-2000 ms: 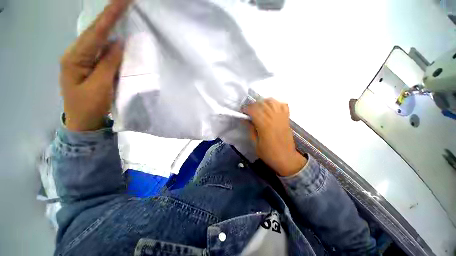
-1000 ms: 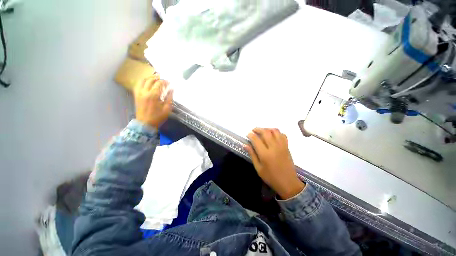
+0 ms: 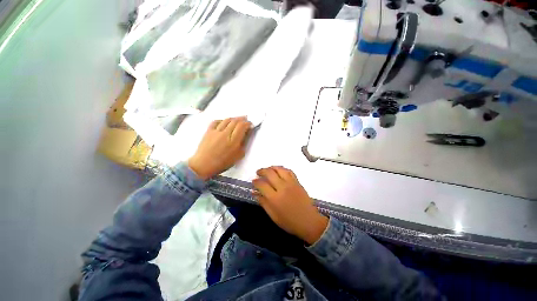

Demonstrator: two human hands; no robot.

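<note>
A white fabric piece [image 3: 268,82] lies overexposed on the white table, and its lower outline blends into the tabletop. Grey fabric pieces with white edges [image 3: 194,73] lie stacked beside it at the left. My left hand [image 3: 221,147] rests on the white cloth with its fingers bent at a small dark edge; whether it grips the cloth is hidden. My right hand [image 3: 288,203] lies at the table's front edge, fingers curled down; what is under its fingertips cannot be told.
The sewing machine [image 3: 377,53] with a blue stripe stands at the right, its needle area [image 3: 347,123] left of black thread snips [image 3: 456,140]. A yellow-brown cardboard box [image 3: 121,144] is at the left table end. White cloth [image 3: 191,247] hangs below the front edge [image 3: 377,226].
The cloth held up in both hands two seconds ago is out of them. My left hand has moved from the table's left edge onto the white cloth. The view has turned, showing more machine.
</note>
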